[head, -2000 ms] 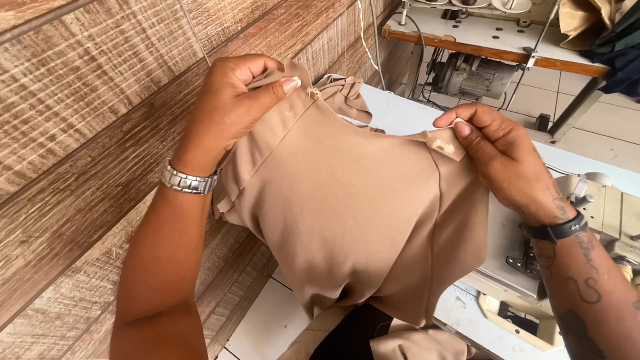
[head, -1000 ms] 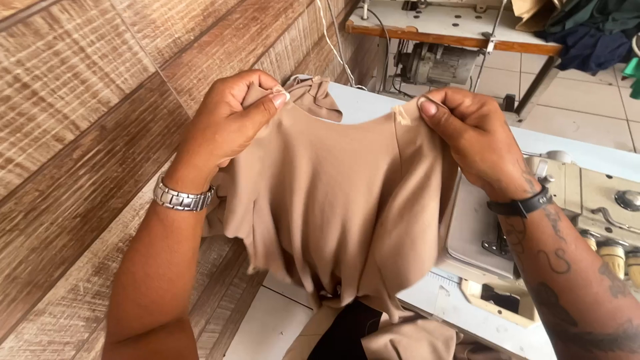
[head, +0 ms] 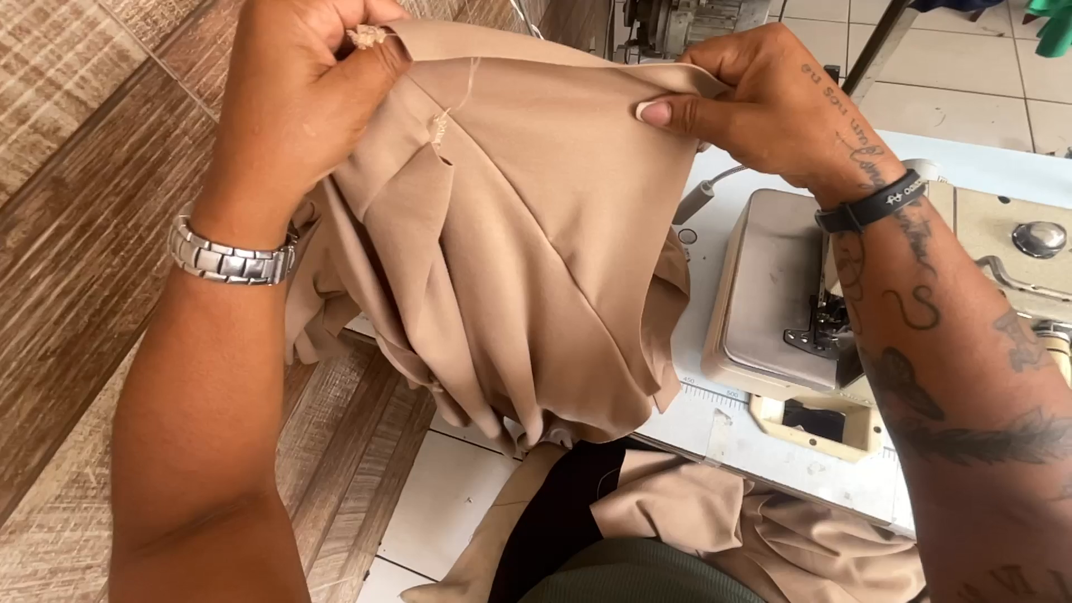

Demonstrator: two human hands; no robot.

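Observation:
A beige fabric garment piece [head: 536, 251] hangs in folds between my two hands. My left hand [head: 310, 92] pinches its upper left edge between thumb and fingers, beside a tuft of loose thread. Another frayed thread end shows on a seam a little lower. My right hand [head: 741, 109] grips the top right edge, thumb in front and fingers behind. An overlock sewing machine [head: 779, 285] stands on the table just right of the cloth, partly behind my right forearm. More beige fabric [head: 745, 519] lies over my lap, below the table edge.
A wood-look tiled wall [head: 92, 226] runs close along my left side. The white sewing table [head: 712, 423] with a printed ruler extends to the right. Behind it are a table leg [head: 879, 50], a motor [head: 670, 29] and a tiled floor [head: 921, 75].
The cloth hung as one smooth curved neckline-like edge between my hands; now a different, straighter edge is stretched there, with a diagonal seam and thread ends showing. The view has shifted closer.

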